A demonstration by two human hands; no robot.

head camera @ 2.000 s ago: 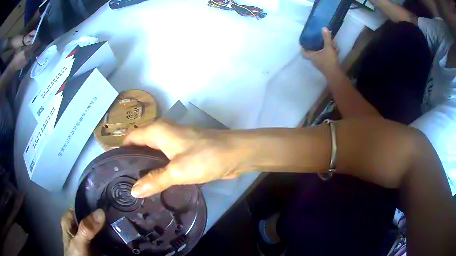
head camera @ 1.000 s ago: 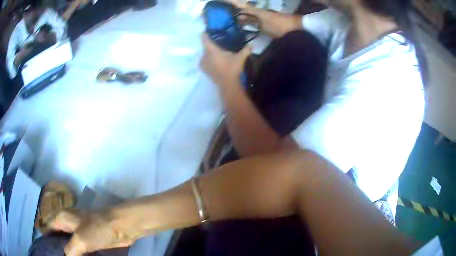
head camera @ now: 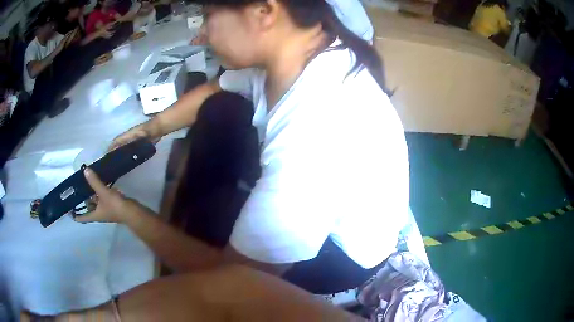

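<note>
My right forearm crosses the bottom edge with a bracelet at the wrist. Only a blurred strip of my right hand (head camera: 69,316) shows at the bottom left, cut off by the edge, so its fingers and anything in them are hidden. My left hand is out of the picture. The dark round housing is not in view. Ahead, a neighbour's two hands hold a long black unit (head camera: 94,181), tilted, its back with a small pale label facing me.
The neighbour in a white top sits close on the right. The white-covered table (head camera: 38,251) bears a wire bundle (head camera: 36,209) and a white box (head camera: 160,90). Behind are a large brown carton (head camera: 453,82), green floor and striped tape (head camera: 497,231). More people sit at the far left.
The view has swung right and up. The dark housing, wood-coloured disc and printed cartons have left the picture. The neighbour's unit now shows its black back instead of its bluish face.
</note>
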